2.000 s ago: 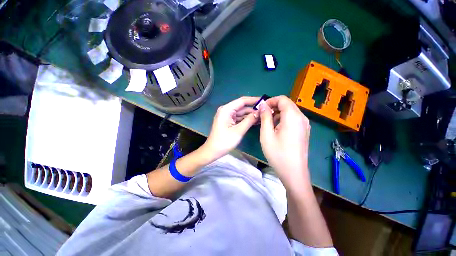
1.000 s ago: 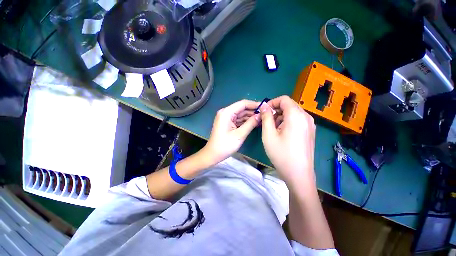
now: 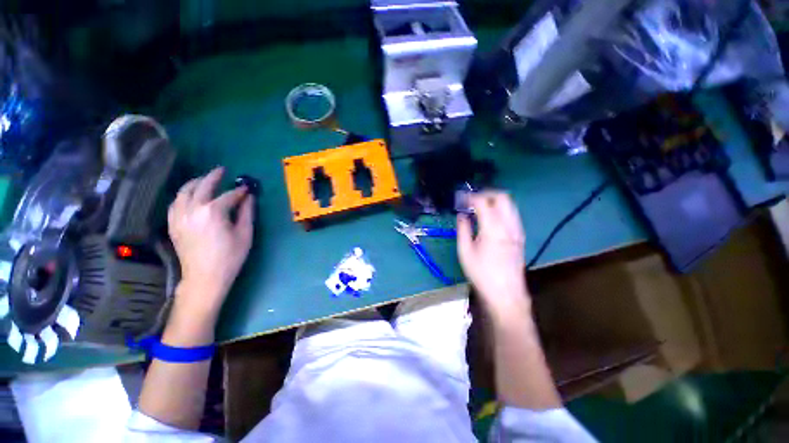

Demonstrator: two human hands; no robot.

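My left hand (image 3: 209, 232) is over the mat left of the orange fixture (image 3: 343, 182). Its fingertips are at a small black piece (image 3: 248, 183); blur hides whether they grip it. My right hand (image 3: 493, 240) is at the near edge of a heap of dark parts (image 3: 450, 177), right of the fixture. A small greyish piece (image 3: 465, 202) shows at its fingertips; whether it is held is unclear. The fixture has two cutouts. Blue-handled cutters (image 3: 426, 247) lie open left of my right hand. Small white and blue scraps (image 3: 352, 273) lie near the bench edge.
A grey vented machine (image 3: 125, 277) with white tabs stands at left. A tape roll (image 3: 311, 105) and a silver-white device (image 3: 426, 82) are behind the fixture. A dark tray (image 3: 692, 216), a cord and clear bags are at right. Open cartons (image 3: 640, 320) are below the bench.
The view has turned to the right. My hands, earlier together on a small black piece, are now apart: left beside the small black piece on the mat, right at the dark heap.
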